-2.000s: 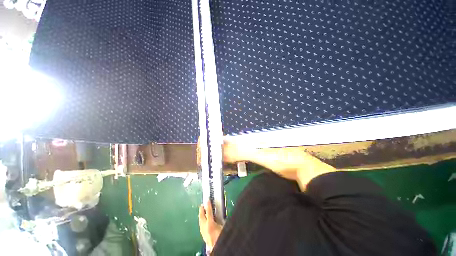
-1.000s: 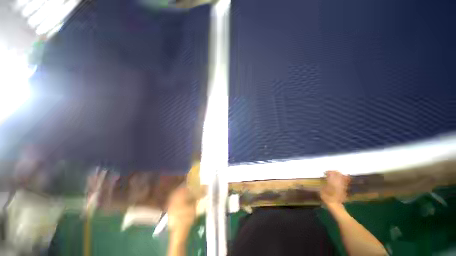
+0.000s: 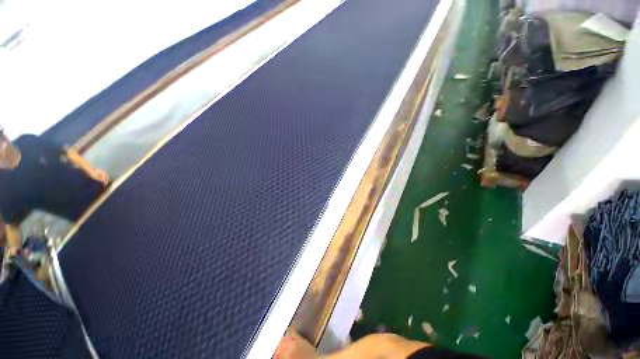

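Observation:
The dark navy patterned fabric ply (image 3: pixel 231 161) lies flat along the long table. A white underlay paper strip (image 3: pixel 330 210) runs beside its near edge, with the worn brown table edge (image 3: pixel 351 228) outside it. A pale rail (image 3: pixel 62 280) crosses the cloth end at the lower left, with a small device (image 3: pixel 35 247) at its far end. My right hand (image 3: pixel 296 347) is at the table edge at the bottom, cut off by the frame; its fingers are not clear. My left hand is not in view.
A person in dark clothing (image 3: pixel 52 175) stands across the table at the left, one hand on the far edge. Piled cloth bundles (image 3: pixel 547 91) and denim pieces (image 3: pixel 617 252) are at the right. The green floor (image 3: pixel 449 231) has scattered scraps.
The view has swung right, along the table. The rail has moved from the centre to the lower left. My left hand has gone out of view; my right hand is now at the bottom edge.

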